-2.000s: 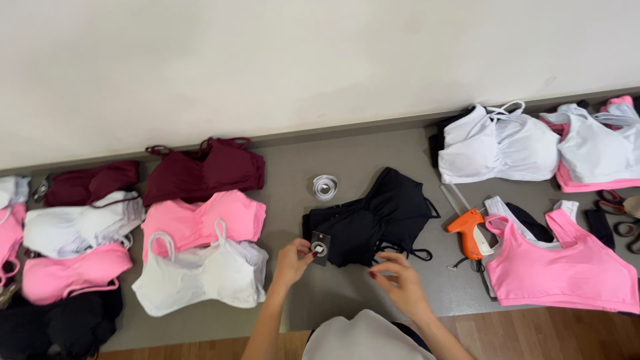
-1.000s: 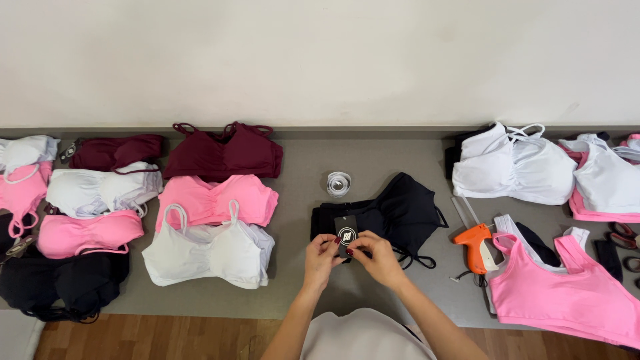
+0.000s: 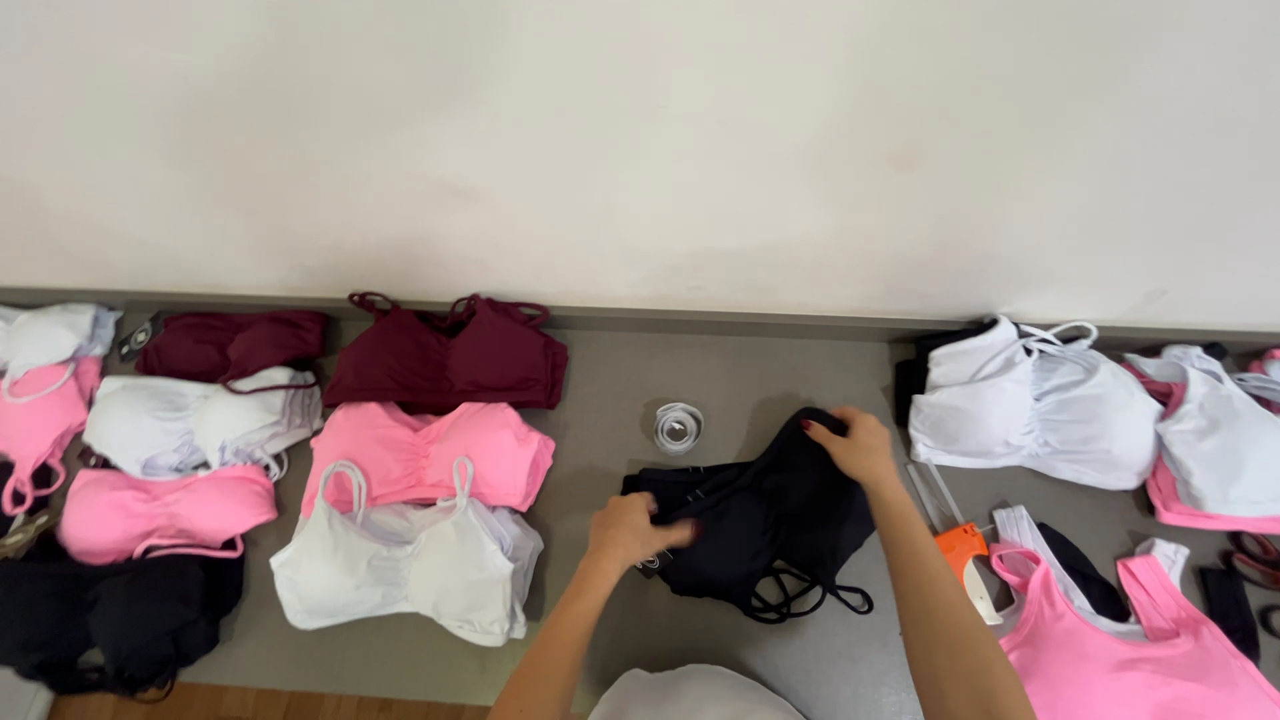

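A black bra top (image 3: 765, 510) with thin looped straps lies on the grey table in front of me. My right hand (image 3: 855, 445) grips its upper right edge between thumb and fingers. On the left part of the fabric rests my left hand (image 3: 640, 530), thumb spread from the fingers; whether it pinches any cloth is unclear. A dark hang tag (image 3: 652, 563) shows partly below that hand. Behind the garment stands a rolled white tape (image 3: 679, 428). Right of my right forearm lies an orange and white tagging gun (image 3: 966, 565), partly hidden by clothing.
Burgundy (image 3: 450, 355), pink (image 3: 430, 450) and white bra tops (image 3: 405, 565) lie in stacks at left, beside further stacks including black ones (image 3: 120, 610). At right are white tops (image 3: 1035, 410) and a pink top (image 3: 1130, 650). A wall runs along the table's back.
Both hands have left the tag, which they held together one second ago. My right hand has moved up and right to the garment's edge; my left hand now lies over its left part.
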